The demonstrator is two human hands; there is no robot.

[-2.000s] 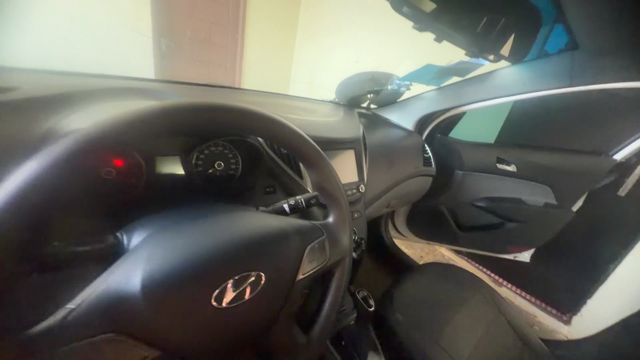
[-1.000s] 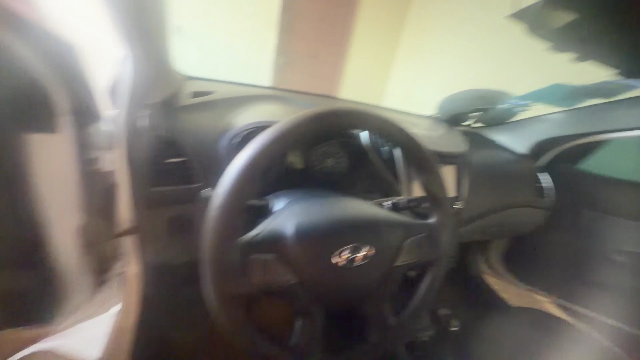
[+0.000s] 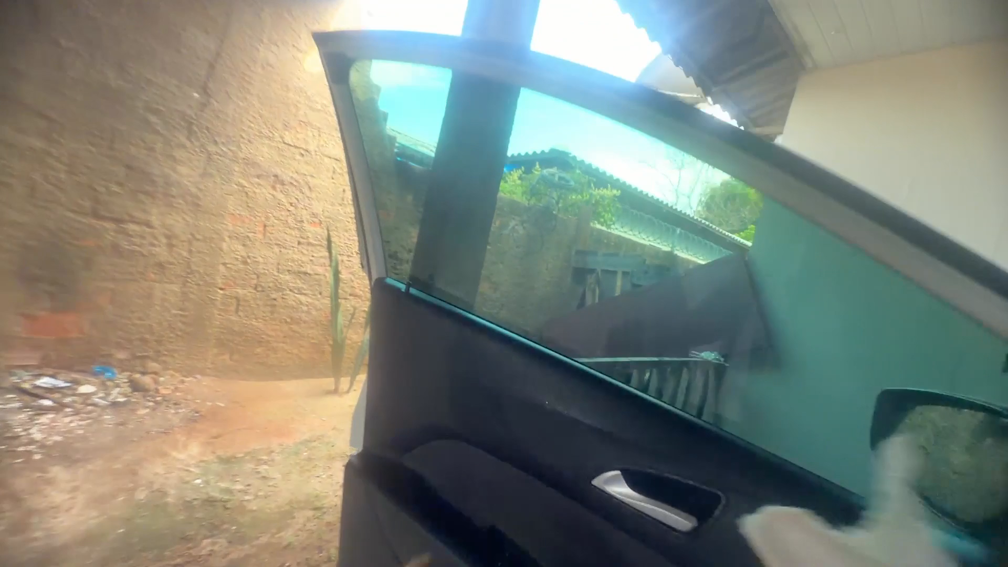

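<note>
My right hand [image 3: 846,520], pale and motion-blurred, is at the lower right with two digits spread apart and nothing visible in it. It appears in front of the inner panel of the opened car door [image 3: 488,378], right of the silver inside door handle [image 3: 646,500]. Whether it touches the panel cannot be told. Just above and right of it shows the side mirror [image 3: 957,457], through the tinted door window [image 3: 630,276]. My left hand cannot be made out; a small blurred light patch at the bottom edge is unclear.
A rough brick-and-plaster wall [image 3: 197,197] rises at the left, with rubble [image 3: 71,402] at its foot and dirt ground [image 3: 236,457] before it. A dark post [image 3: 472,181] stands beyond the door glass. A pale wall [image 3: 906,142] is at the right.
The view has swung far left, from the steering wheel and dashboard to the opened door and the yard. My right hand has come into view.
</note>
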